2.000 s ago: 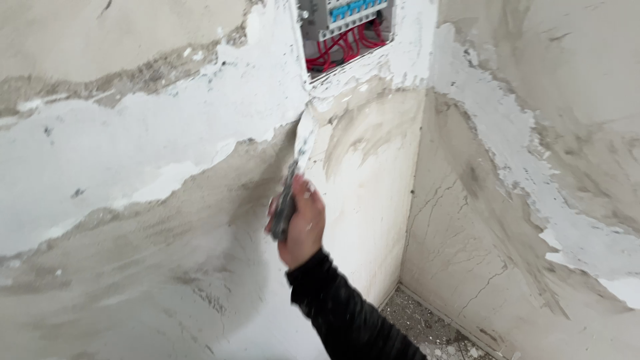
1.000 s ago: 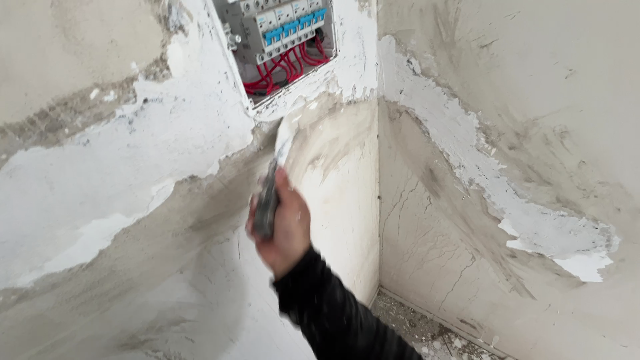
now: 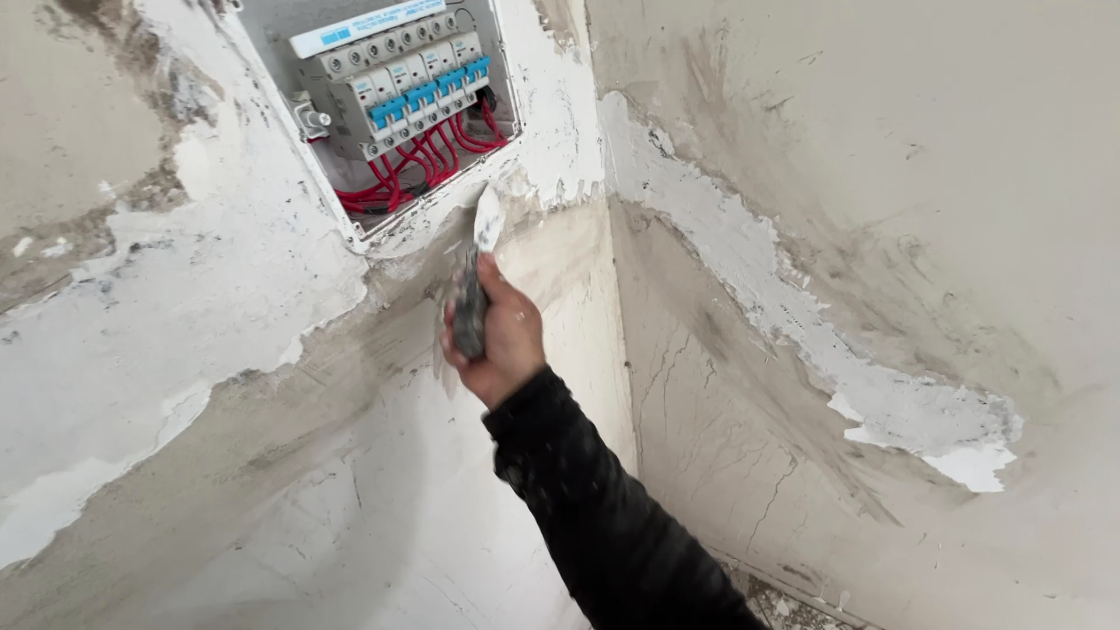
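My right hand (image 3: 500, 337), in a black sleeve, grips the dark, plaster-smeared handle of a putty knife (image 3: 487, 220). Its whitened blade points up and lies at the wall just below the lower edge of an electrical breaker box (image 3: 429, 194). Inside the open box are a row of circuit breakers (image 3: 411, 92) with blue switches and several red wires (image 3: 420, 162) beneath them. White plaster (image 3: 219, 280) surrounds the box and spreads left in a ragged band. My left hand is out of view.
To the right of the box, the wall corner (image 3: 619, 332) runs down to a debris-strewn floor (image 3: 787, 599). A second ragged plaster strip (image 3: 787, 297) slants down across the right wall, above fine cracks (image 3: 774, 490).
The view has shifted, bringing more of the breaker box into sight. My right hand keeps hold of the putty knife, whose blade is now farther right along the wall below the box.
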